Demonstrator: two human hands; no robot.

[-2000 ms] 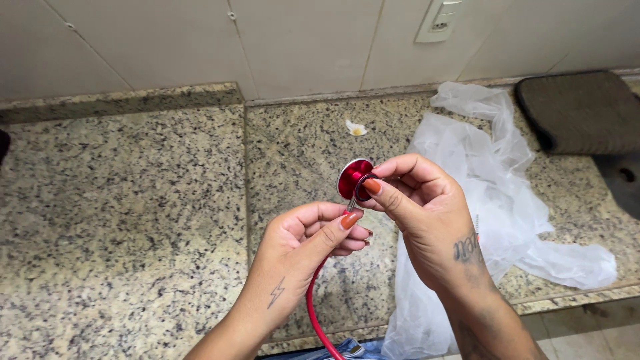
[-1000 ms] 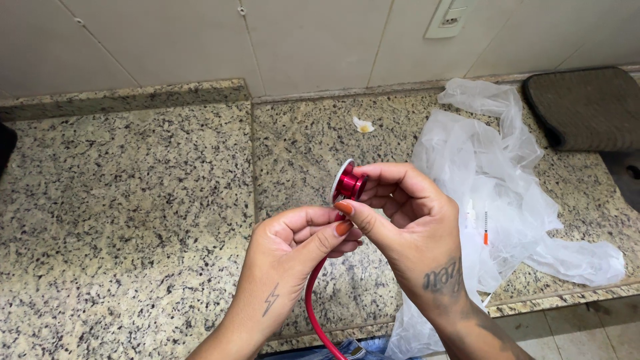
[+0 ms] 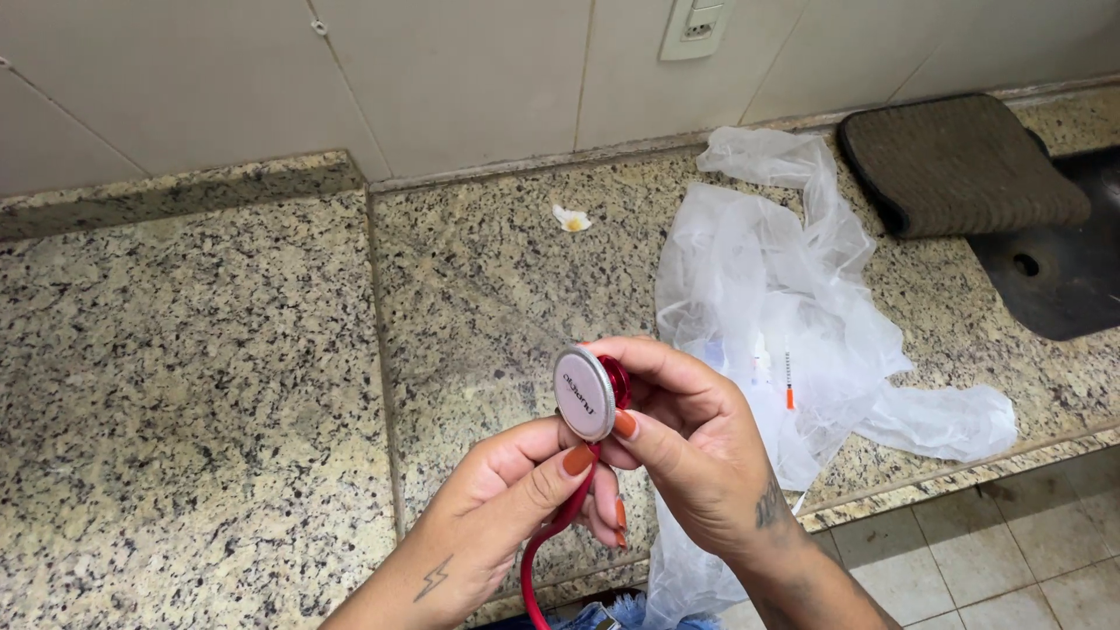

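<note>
A stethoscope's red metal chest piece (image 3: 584,393) faces up toward me with its pale, silver-rimmed diaphragm, which bears writing. My right hand (image 3: 691,437) holds the chest piece between thumb and fingers from the right. Just below, my left hand (image 3: 516,507) pinches the top of the red rubber tube (image 3: 528,569) where it meets the stem. The tube curves down between my wrists and leaves the bottom of the view. Both hands are above the front part of the granite counter, close together. The rest of the stethoscope is out of view.
A crumpled translucent plastic bag (image 3: 744,262) spreads over the granite counter (image 3: 201,394), right of my hands. A small syringe with an orange cap (image 3: 789,376) lies at the bag. A white scrap with a yellow spot (image 3: 572,219), a folded dark mat (image 3: 962,166) and a dark sink (image 3: 1067,254) lie farther back.
The chest piece has turned in my fingers: earlier its red body showed with the disc edge-on, and now the flat diaphragm faces me. Both hands still hold the stethoscope.
</note>
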